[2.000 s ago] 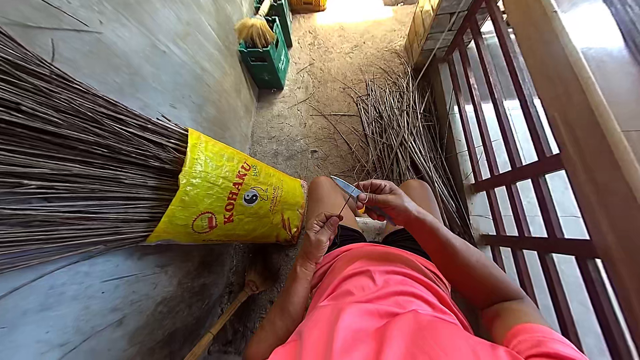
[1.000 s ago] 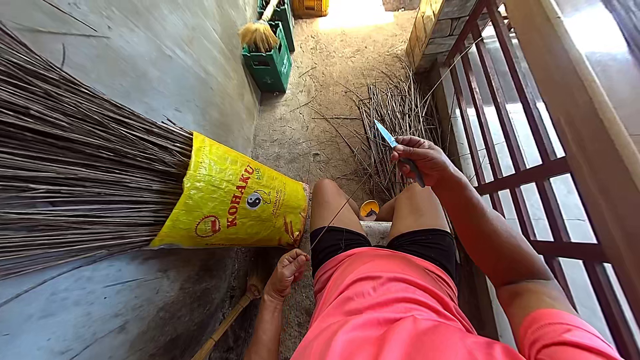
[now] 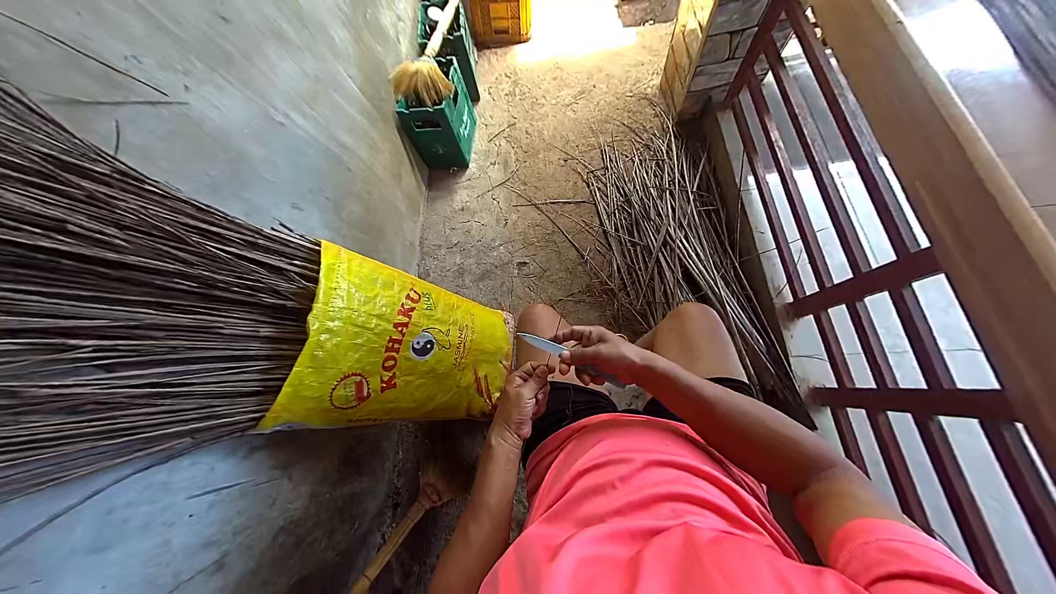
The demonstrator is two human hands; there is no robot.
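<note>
My right hand point(image 3: 601, 355) grips a knife point(image 3: 542, 343) whose blade points left, over my lap. Just below and left of it, my left hand point(image 3: 524, 396) pinches a thin dark stick point(image 3: 551, 360), and the blade lies close to this stick. Whether blade and stick touch cannot be told. Left of my hands stands a yellow woven plastic sack point(image 3: 396, 346), filled with a large bundle of thin brown sticks point(image 3: 148, 322) that fan out of its mouth.
A pile of loose sticks point(image 3: 668, 239) lies on the floor beyond my knees. Green crates point(image 3: 441, 128) with a soft broom point(image 3: 422, 81) on them stand by the wall, near a yellow crate point(image 3: 501, 21). A railing point(image 3: 866, 285) runs along the right. Another broom point(image 3: 404, 528) lies lower left.
My right hand has come down and left with the knife, from out over the right knee. My left hand has risen, and both hands are now close together at the thin stick.
</note>
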